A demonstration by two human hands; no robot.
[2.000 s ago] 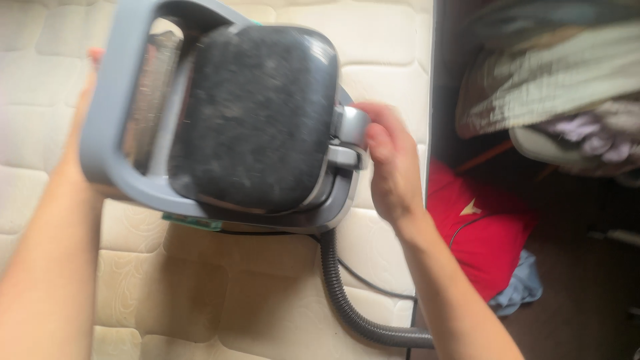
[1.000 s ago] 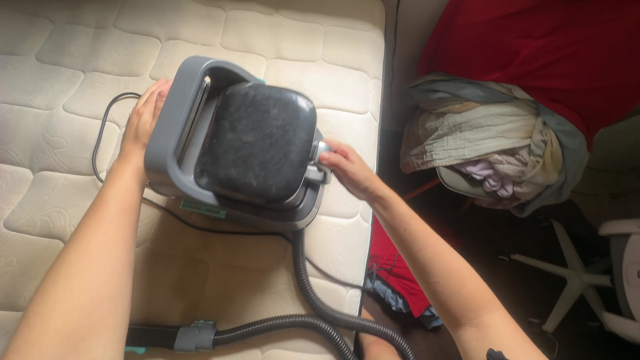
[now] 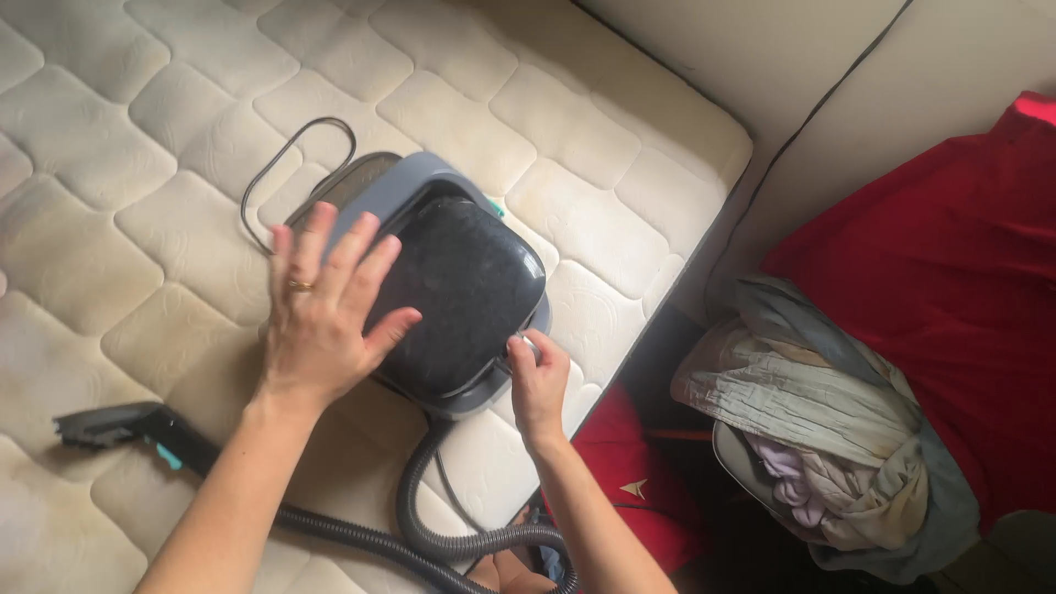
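Observation:
A portable upholstery cleaner with a glossy black top (image 3: 462, 289) and grey frame stands on a quilted cream mattress (image 3: 577, 107). My left hand (image 3: 326, 318), a ring on one finger, is spread over the machine's left side; whether it touches is not clear. With thumb and fingers my right hand (image 3: 536, 371) grips a small silver knob at the machine's near right edge. A ribbed black hose (image 3: 421, 487) runs from the machine's near side. Its black nozzle (image 3: 115, 425), with a teal part, rests on the mattress at the left. A thin black cord (image 3: 285, 153) loops behind the machine.
Past the mattress's right edge are a heap of crumpled fabrics (image 3: 817, 412) in a container and a large red cloth (image 3: 924, 289). Another red cloth (image 3: 619, 470) lies lower down. A dark cable (image 3: 800, 132) hangs along the wall. Part of a person's bare leg or foot (image 3: 507, 573) shows at the bottom.
My left hand has come off the machine's grey frame and is now spread, fingers apart. My right hand remains at the silver knob. The view has shifted and turned.

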